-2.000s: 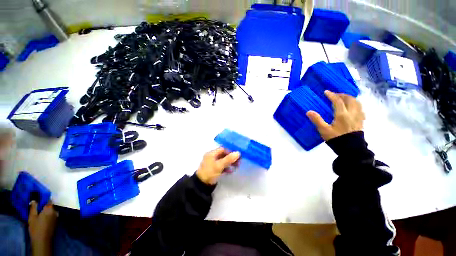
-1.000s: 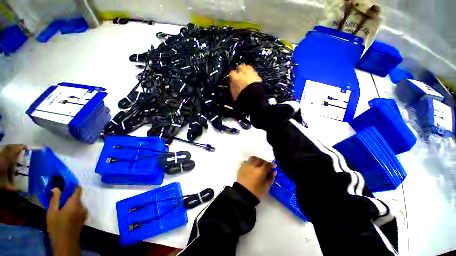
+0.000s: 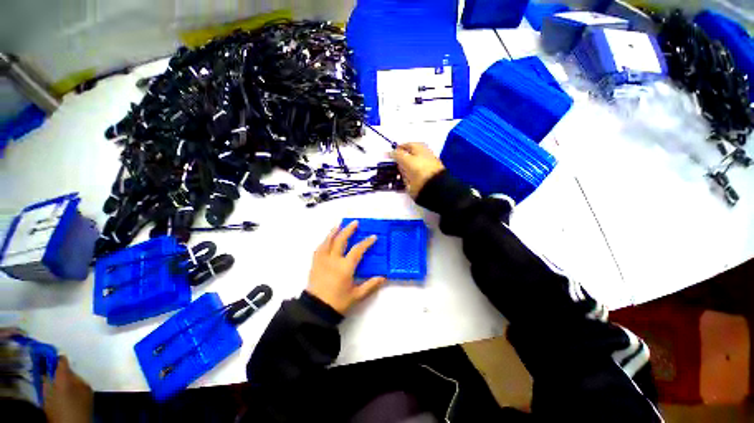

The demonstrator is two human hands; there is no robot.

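Observation:
A blue insert tray (image 3: 405,250) lies flat on the white table in front of me, with no cable on its visible face. My left hand (image 3: 339,268) rests on the tray's left part, fingers spread. My right hand (image 3: 417,168) is beyond the tray, its fingers closed on the coiled end of a small bundle of black cables (image 3: 351,183), whose plugs point left. The large black cable pile (image 3: 240,116) lies behind and to the left.
Loaded trays (image 3: 188,343) with black coils lie at left, near finished packs (image 3: 50,240). A stack of empty trays (image 3: 496,157) stands right of my right hand. A large blue box (image 3: 409,49) stands behind. Another person's hand (image 3: 68,396) is at lower left.
My right hand has come back from the pile, and a small cable bundle now lies by it. The tray now lies flat under my left hand. The view has shifted.

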